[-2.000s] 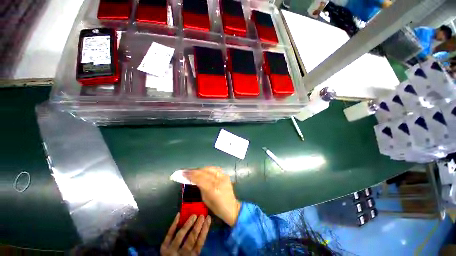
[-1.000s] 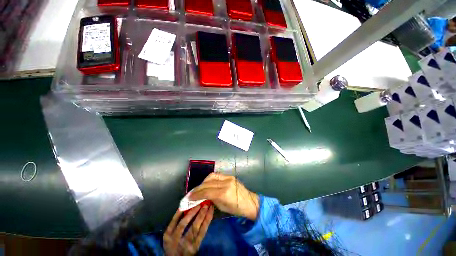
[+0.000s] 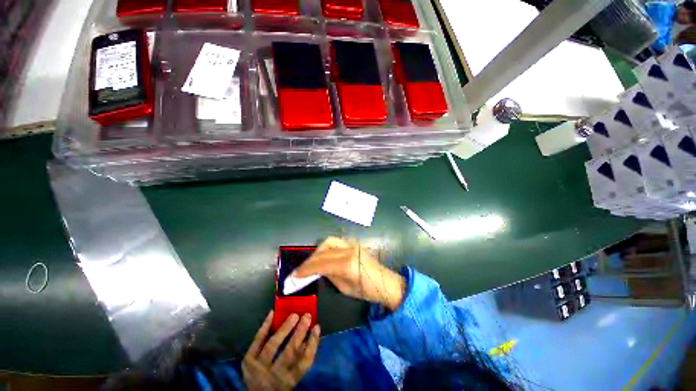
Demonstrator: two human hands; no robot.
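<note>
A red-and-black mobile phone [image 3: 294, 311] lies on the green bench mat in front of me, black screen end away from me. My left hand [image 3: 281, 353] holds its red lower end down with the fingers. My right hand [image 3: 349, 269] grips a crumpled white wiping cloth [image 3: 299, 283] and presses it on the black screen. The fingers and cloth hide part of the screen.
Stacked clear trays [image 3: 305, 145] with several phones stand ahead. A shiny film strip [image 3: 130, 260] lies left, beside a rubber band [image 3: 37, 277]. A white card [image 3: 349, 203] and pale thin tool [image 3: 418, 222] lie beyond my hands. White boxes [image 3: 641, 168] stand right.
The right hand with the cloth has moved from the screen's top edge down to the phone's red end, then back up onto the screen. The left hand stays at the red end.
</note>
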